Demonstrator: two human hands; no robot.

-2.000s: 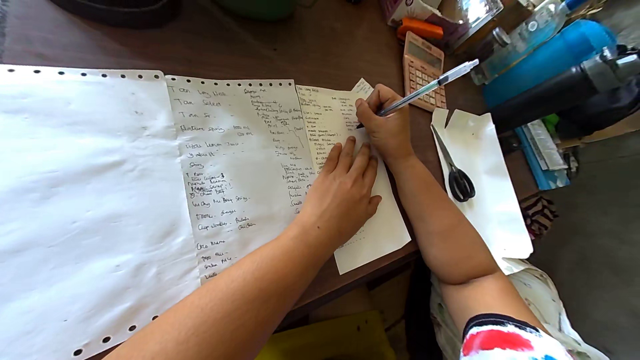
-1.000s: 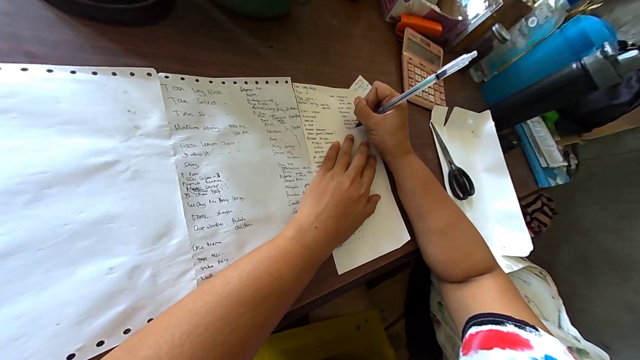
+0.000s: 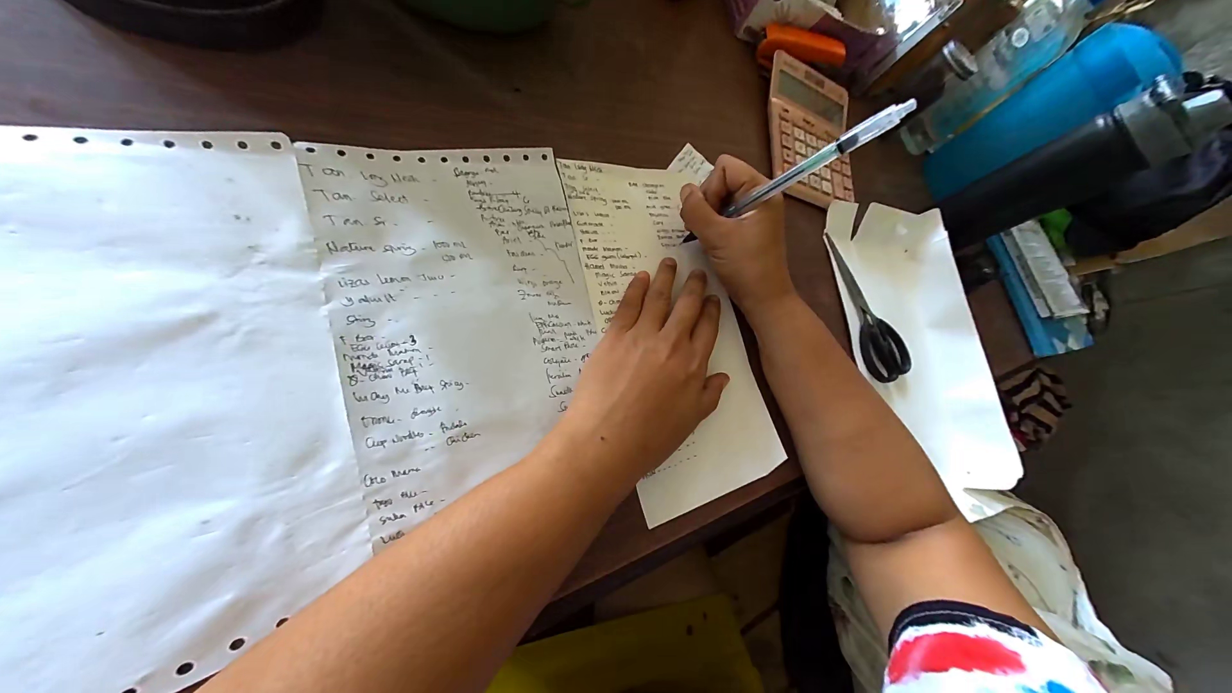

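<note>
A ballpoint pen (image 3: 818, 159) with a clear barrel is held in my right hand (image 3: 736, 226), its tip on the upper part of a narrow handwritten sheet of paper (image 3: 717, 472). My left hand (image 3: 659, 371) lies flat on that same sheet, fingers slightly spread, just below the pen tip, covering part of the writing. Left of it is a wider handwritten sheet with punched holes (image 3: 452, 318), partly under my left forearm. Farther left lies a large blank sheet (image 3: 144, 385) with holes along its top and bottom edges.
A pink calculator (image 3: 813, 125) lies beyond my right hand, near an orange object (image 3: 804, 43). Black-handled scissors (image 3: 881, 346) rest on a cut white sheet (image 3: 948, 385) to the right. A blue bottle (image 3: 1059, 106), a black cylindrical container (image 3: 1030, 173) and a clear bottle (image 3: 1011, 67) are at upper right.
</note>
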